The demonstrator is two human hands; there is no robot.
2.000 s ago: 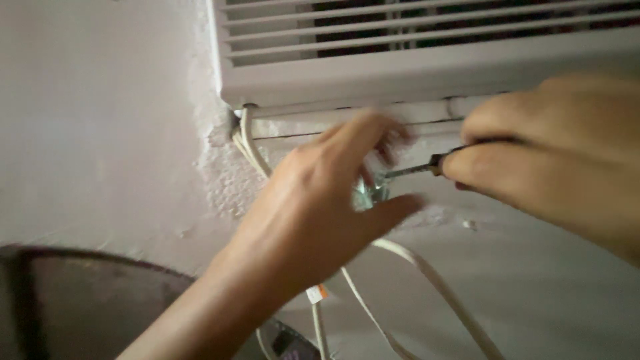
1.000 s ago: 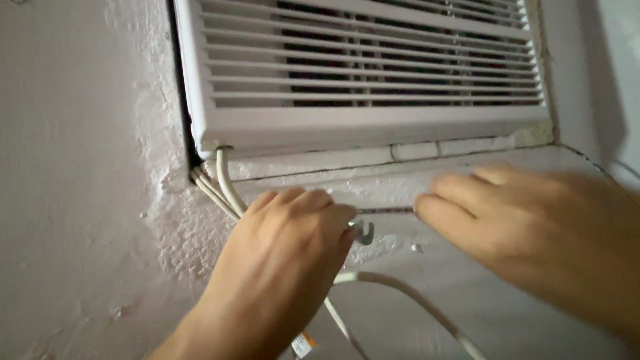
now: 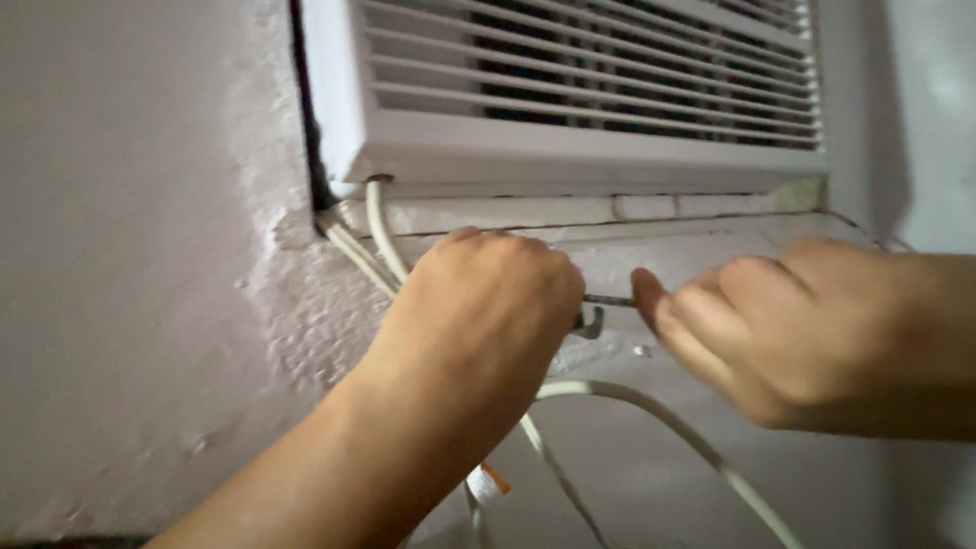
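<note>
My left hand point(image 3: 488, 320) is closed near the middle of the view, in front of white cables, around something its back hides. A small grey hook-shaped piece point(image 3: 593, 323) sticks out beside its fingers. My right hand point(image 3: 762, 328), at the right, grips a tool with a thin dark metal shaft point(image 3: 610, 300), which looks like a screwdriver. That shaft runs level from the right fingers to the left hand; its tip is hidden. A thick white cable point(image 3: 379, 221) comes down from the air conditioner and passes behind my left hand.
Above the hands is a white window-type air conditioner point(image 3: 595, 149) with a slatted grille, set in a rough painted wall point(image 3: 152, 267). Thinner white cables point(image 3: 354, 252) leave the gap at its lower left corner. Below hang a looped white cable point(image 3: 671, 423) and a white-and-orange tag point(image 3: 486, 482).
My left hand was spread beside a clear or greenish piece two seconds ago and is now closed over that spot. The tool remains in my right hand. The view has shifted.
</note>
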